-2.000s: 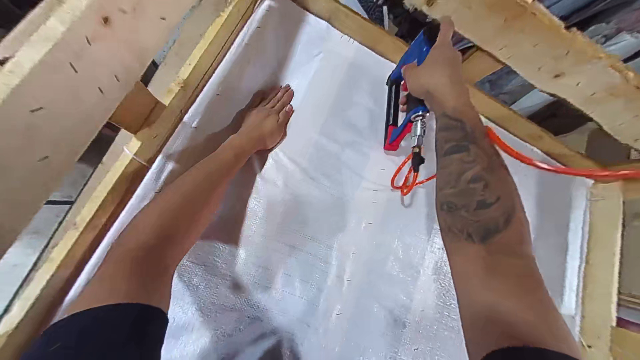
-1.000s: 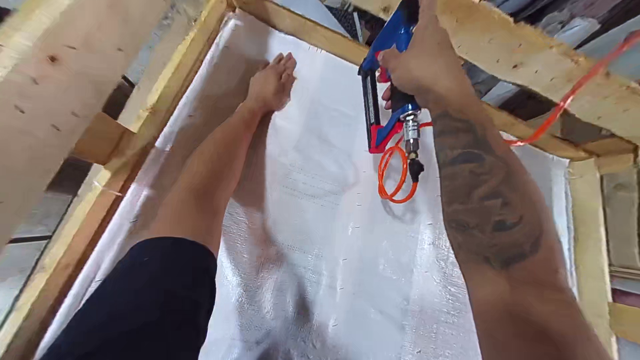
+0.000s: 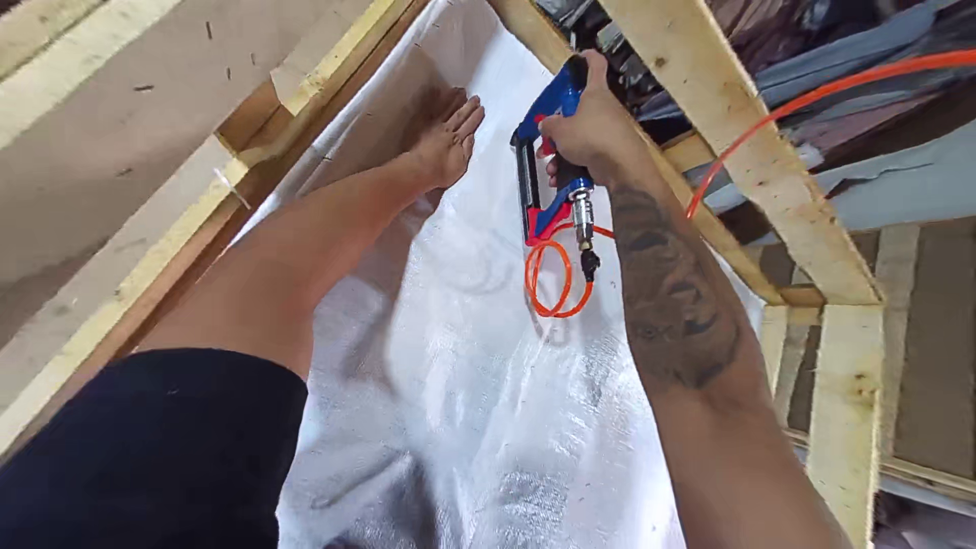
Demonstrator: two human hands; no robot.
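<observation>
White sheet material (image 3: 473,305), which looks like woven fabric, lies inside a wooden frame (image 3: 732,137), with small staples in it. My left hand (image 3: 450,145) rests on the sheet near the frame's left side, palm down, fingers extended, holding nothing. To its right, my right hand (image 3: 583,126) grips the handle of a blue and red pneumatic stapler (image 3: 541,152). The stapler's nose is at the upper part of the sheet; whether it touches cannot be told. An orange air hose (image 3: 568,286) loops below a metal coupling (image 3: 583,213) at the handle's base.
Wooden rails and a stapled panel (image 3: 114,130) rise at the left. On the right, a slanting wooden board (image 3: 762,160) stands close beside my right forearm, with the orange hose crossing it. Beyond lie piled fabrics or sheets (image 3: 862,61) and more wooden framing (image 3: 846,396).
The view has shifted. My left hand stays spread on the sheet and my right hand keeps hold of the stapler. The hose now crosses the right board higher up than two seconds ago.
</observation>
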